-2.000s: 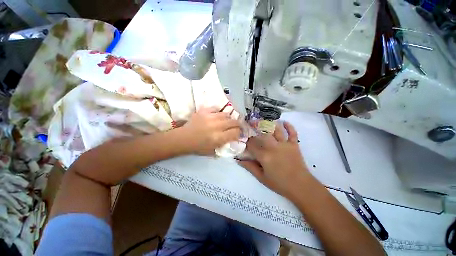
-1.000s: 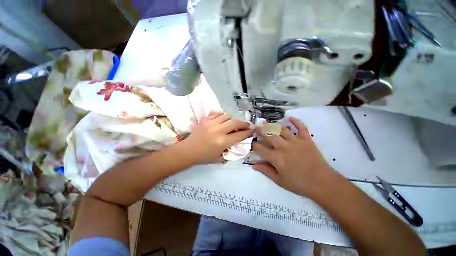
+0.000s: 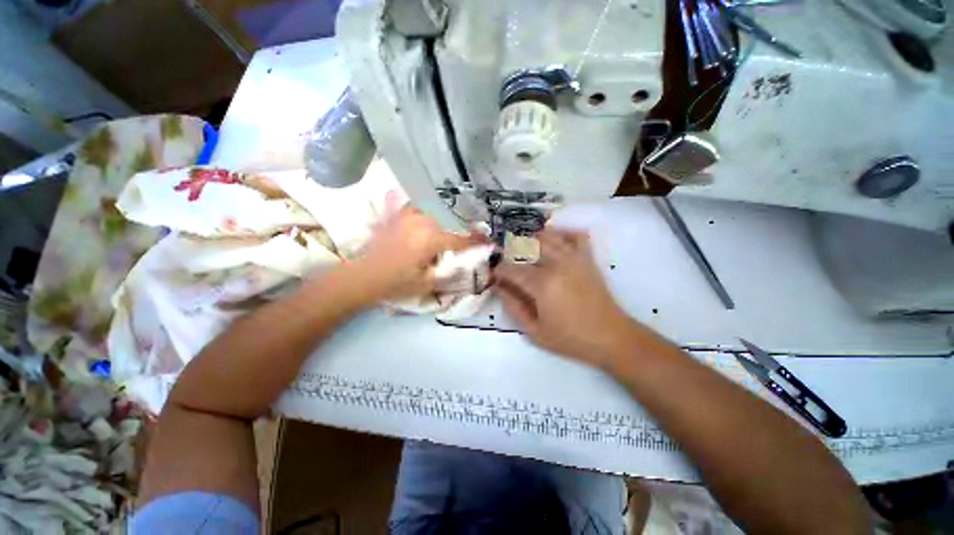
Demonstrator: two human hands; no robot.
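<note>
The garment piece [image 3: 251, 235], cream cloth with red-brown flowers, lies bunched left of the needle, its narrow edge at the presser foot [image 3: 496, 246]. My left hand [image 3: 408, 251] lies on the cloth with its fingers on the edge, just left of the foot. My right hand [image 3: 554, 287] is right of the foot, blurred, with its fingertips at the cloth edge beside the yellowish block [image 3: 522, 248]. Whether the right fingers pinch the cloth cannot be told. The sewing machine [image 3: 617, 125] stands over both hands; the needle tip is not clear.
Black thread snips [image 3: 792, 389] and thin grey tweezers [image 3: 696, 254] lie right of my hands. A grey wrapped tube [image 3: 340, 146] hangs left of the head. Blotched cloth [image 3: 94, 219] is at upper left, a cloth heap [image 3: 73, 460] at lower left. A scale [image 3: 502, 413] runs along the table's front edge.
The view has shifted. The bunched cloth edge between my hands shows larger and more folded beside the foot. My left fingers have drawn back a little from the foot.
</note>
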